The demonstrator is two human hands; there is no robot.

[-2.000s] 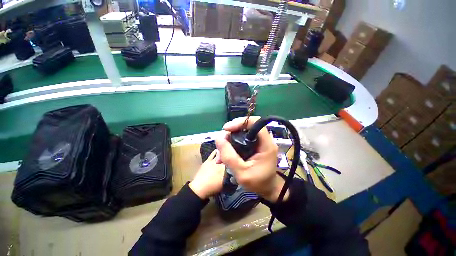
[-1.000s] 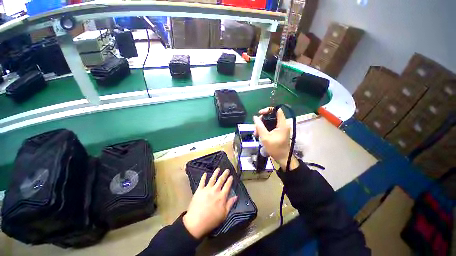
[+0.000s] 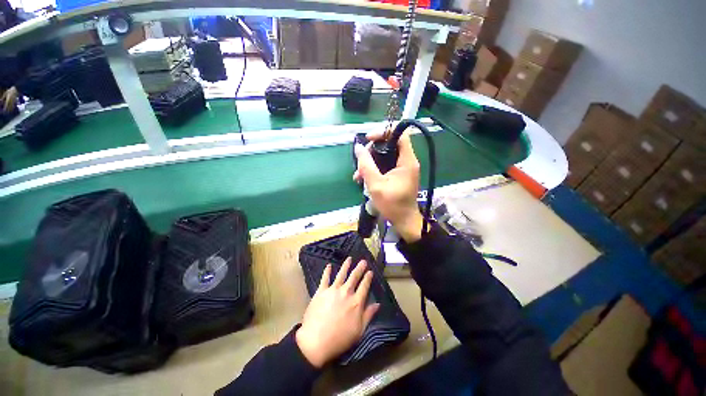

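A black ribbed speaker cabinet (image 3: 388, 311) lies on the cardboard-covered bench. My left hand (image 3: 338, 311) rests flat on it with fingers spread. My right hand (image 3: 392, 179) grips the upright black electric screwdriver (image 3: 367, 220) above the cabinet's far right edge; whether its tip touches anything is unclear. A thick black cable (image 3: 431, 166) loops from the driver's top. A silver spring (image 3: 405, 39) hangs down to the driver. The white screw feeder (image 3: 395, 256) stands right of the cabinet, partly hidden by my right arm.
Stacked black speakers (image 3: 80, 278) and another speaker (image 3: 203, 274) stand at the left. A green conveyor belt (image 3: 209, 191) with several speakers runs behind the bench. A dark-handled tool (image 3: 499, 258) lies at the right. Brown cartons (image 3: 617, 155) stand far right.
The driver first rose from the cabinet to the feeder, then moved left to above the cabinet. My left hand moved from beside the driver to flat on the cabinet.
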